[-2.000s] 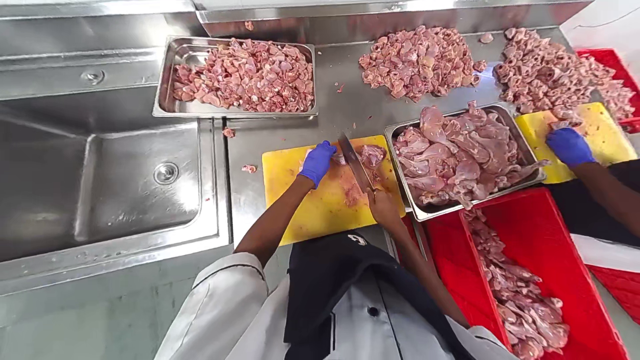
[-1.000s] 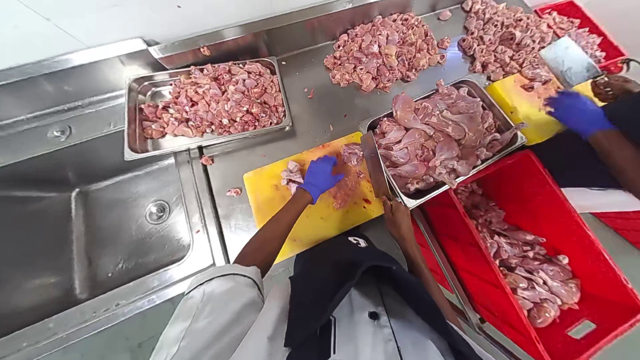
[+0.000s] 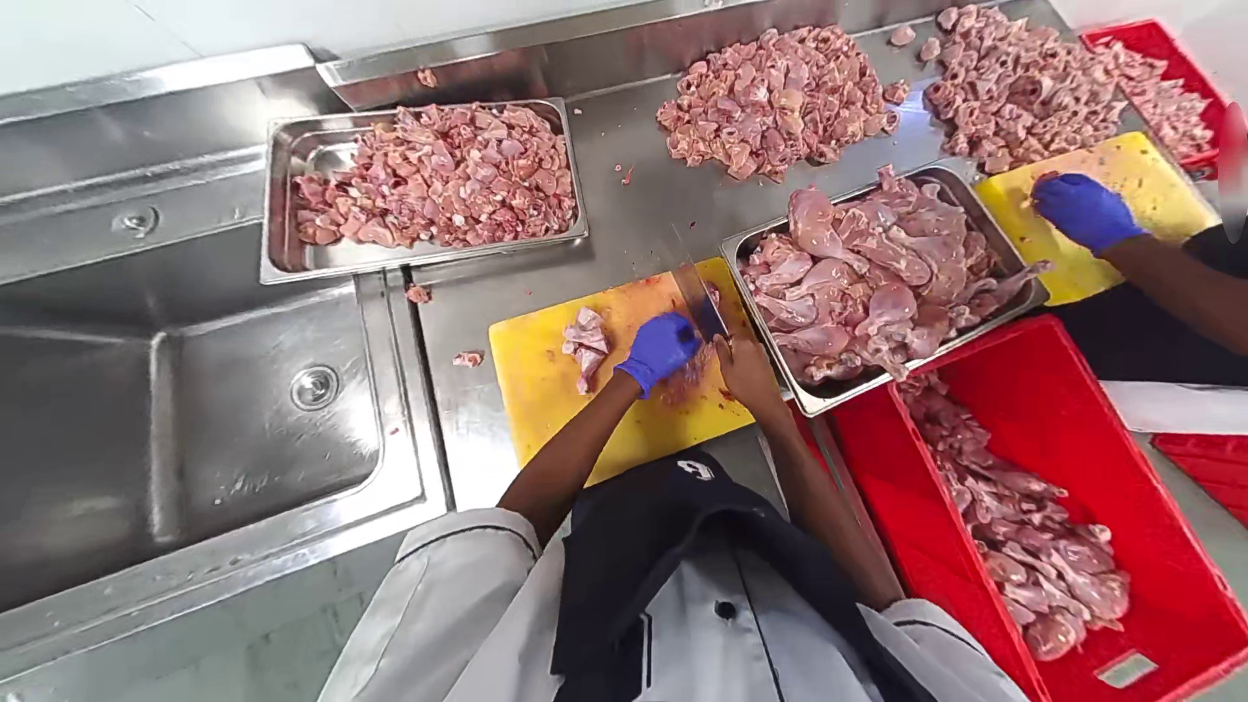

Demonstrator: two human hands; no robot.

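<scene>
My left hand (image 3: 663,349), in a blue glove, is curled low over the yellow cutting board (image 3: 546,419), close beside the knife; whether it grips meat cannot be seen. My bare right hand (image 3: 749,375) is closed around the handle of a large knife (image 3: 700,300), its blade pointing away from me over the board's far right part. A little meat (image 3: 714,292) shows at the blade's right side. Cut chicken pieces (image 3: 586,343) lie on the board's left part. Right of the board, a steel pan (image 3: 817,402) is heaped with raw chicken legs (image 3: 858,263).
A steel pan (image 3: 281,219) of cut meat stands behind, left of the board. Two heaps of cut meat (image 3: 780,97) lie on the steel counter (image 3: 624,185). A sink (image 3: 263,409) is at left, a red crate (image 3: 1121,487) at lower right. A co-worker's gloved hand (image 3: 1087,210) is over another board.
My left hand first moved from the board's far left edge toward its middle, then closer to the knife. Cut pieces now lie at the board's left. The co-worker's cleaver, seen one second ago, is out of sight.
</scene>
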